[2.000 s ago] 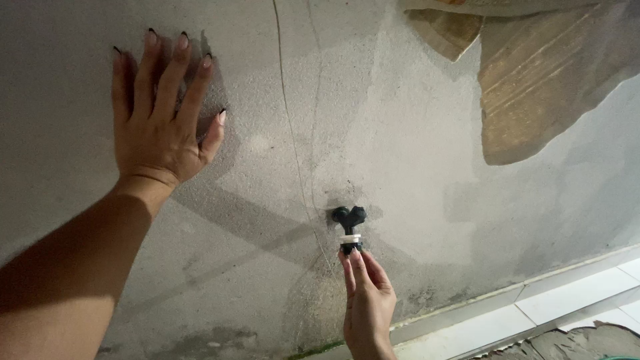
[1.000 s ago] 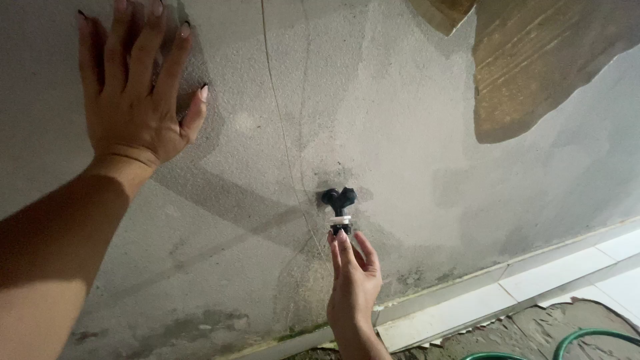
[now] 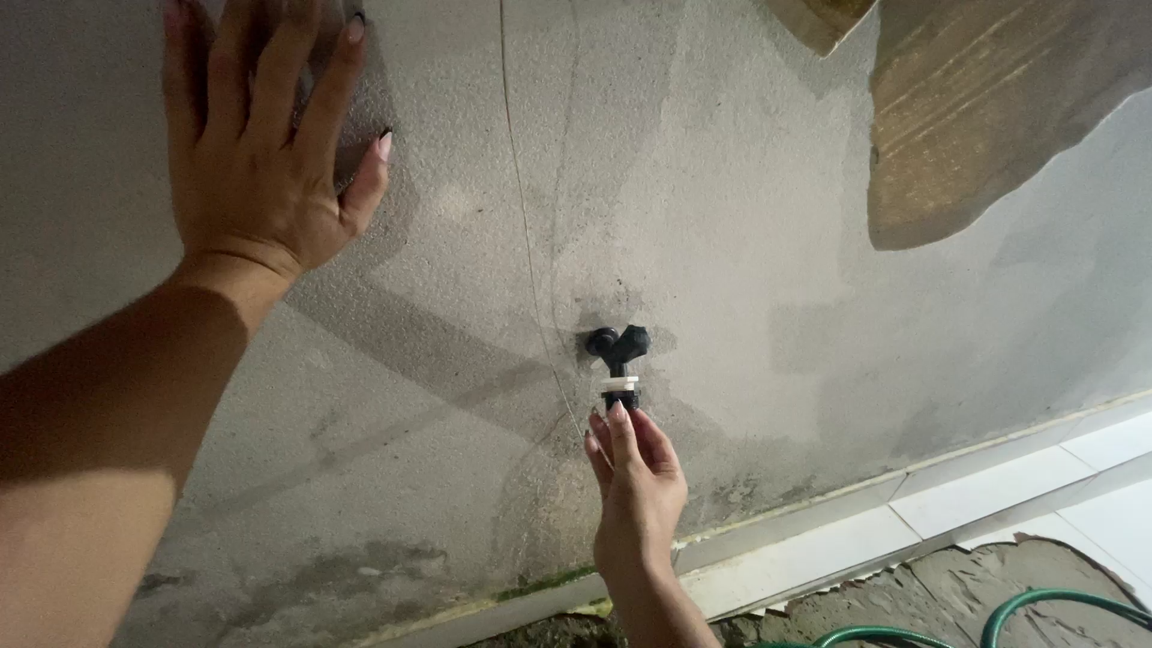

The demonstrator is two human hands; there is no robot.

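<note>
A black plastic tap juts from the grey wall at the middle of the head view, with a white ring and a black collar at its lower end. My right hand has its fingertips closed on the black collar from below. My left hand lies flat against the wall at the upper left, fingers spread, holding nothing; its fingertips reach the top edge of the view. A thin crack or line runs down the wall between the hands.
Bare brown patches show in the wall at the upper right. White tiles run along the wall's foot at the lower right. Beside them, a green hose curves over rough, broken ground.
The view has shifted, and more of the green hose now shows at the lower right. My right hand has stayed at the tap's lower end and my left hand on the wall.
</note>
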